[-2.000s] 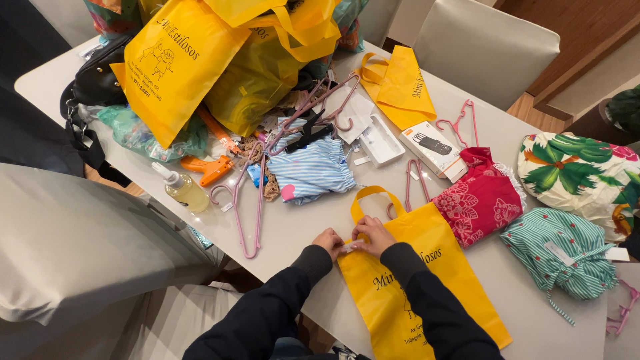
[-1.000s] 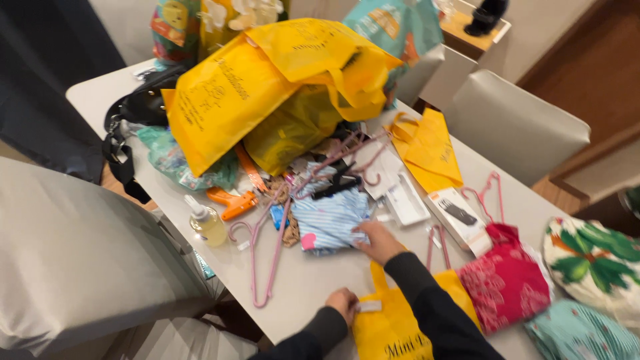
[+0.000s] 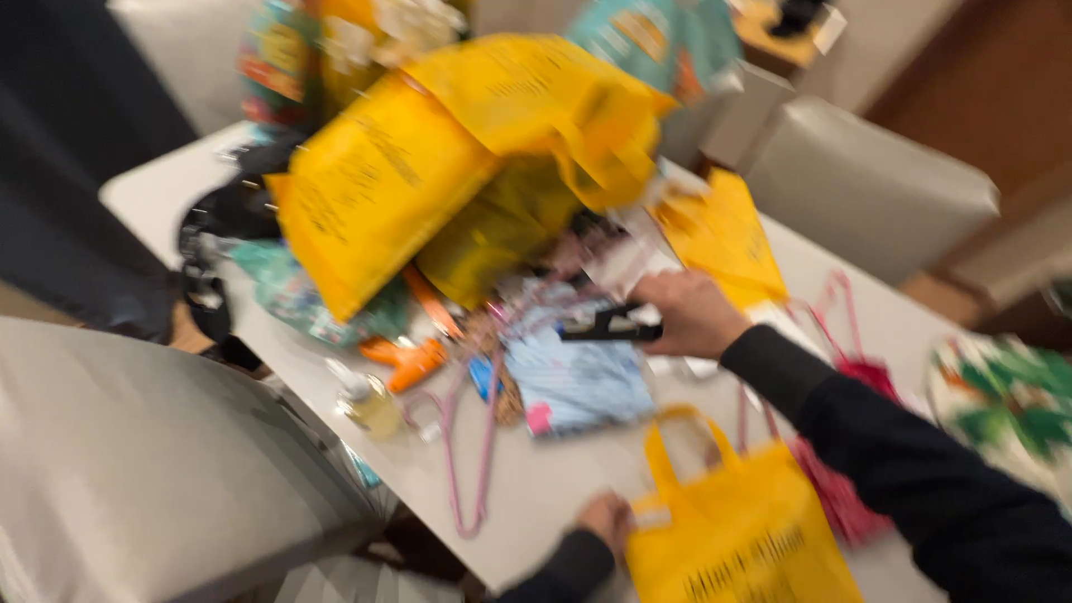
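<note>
My right hand [image 3: 691, 314] grips a black object [image 3: 610, 325], perhaps a stapler, above the light blue striped garment [image 3: 582, 377]; blur hides its details. My left hand [image 3: 606, 521] is at the upper left edge of a yellow fabric bag [image 3: 737, 528] with printed writing, near a small white tag [image 3: 651, 517]. Whether its fingers pinch the bag cannot be told. The bag lies flat on the table, handle pointing away from me. Just left of the striped garment lies a pink hanger [image 3: 471, 452].
More yellow bags [image 3: 394, 167] are heaped at the back. An orange tool-like object [image 3: 414, 365] and a pump bottle [image 3: 373, 410] are on the left. A red garment [image 3: 837, 494], pink hangers and a leaf-print item [image 3: 1005, 402] lie right. Grey chairs [image 3: 871, 188] flank the table.
My right hand has left the bag's edge, moved over the striped garment, and now holds a black object. My left hand remains beside the bag. The view has shifted toward the heaped bags.
</note>
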